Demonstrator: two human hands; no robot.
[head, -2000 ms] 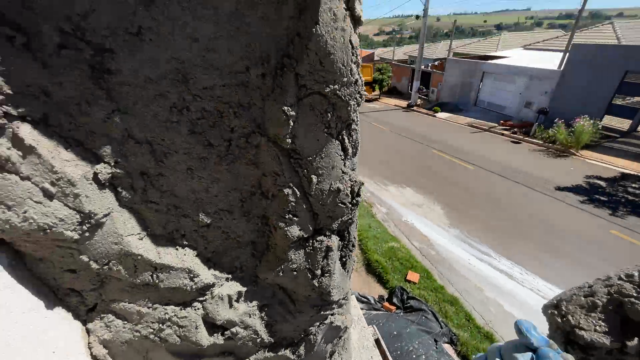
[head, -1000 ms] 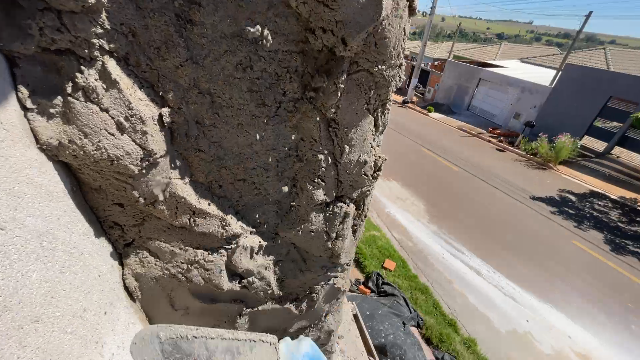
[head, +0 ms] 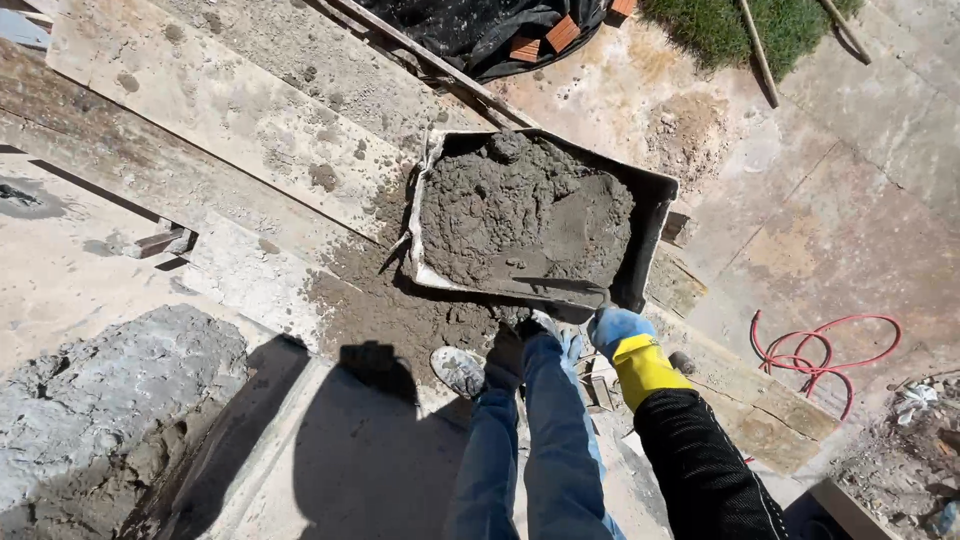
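My right hand (head: 624, 337), in a blue and yellow glove, is closed around the handle of a trowel at the near right rim of a mortar tub (head: 661, 244). The trowel's blade (head: 566, 286) points left, against the wet mortar (head: 525, 214) along the tub's near side. A pale blue, glove-like shape (head: 572, 347) shows beside my trouser leg; it may be my left hand, but most of it is hidden and its grip cannot be made out. Rough wet mortar (head: 112, 382) covers a surface at the lower left.
I stand on wooden planks (head: 225, 112) spotted with mortar; my shoe (head: 459, 370) is just below the tub. Beyond the plank edges lies lower ground with a red hose (head: 817, 364), brick pieces (head: 562, 34), a black sheet (head: 480, 30) and wooden poles (head: 759, 52).
The view has swung from the mortar-coated surface and street down to the tub and planks. The trowel, at the bottom edge one second ago, is now at the tub's mortar.
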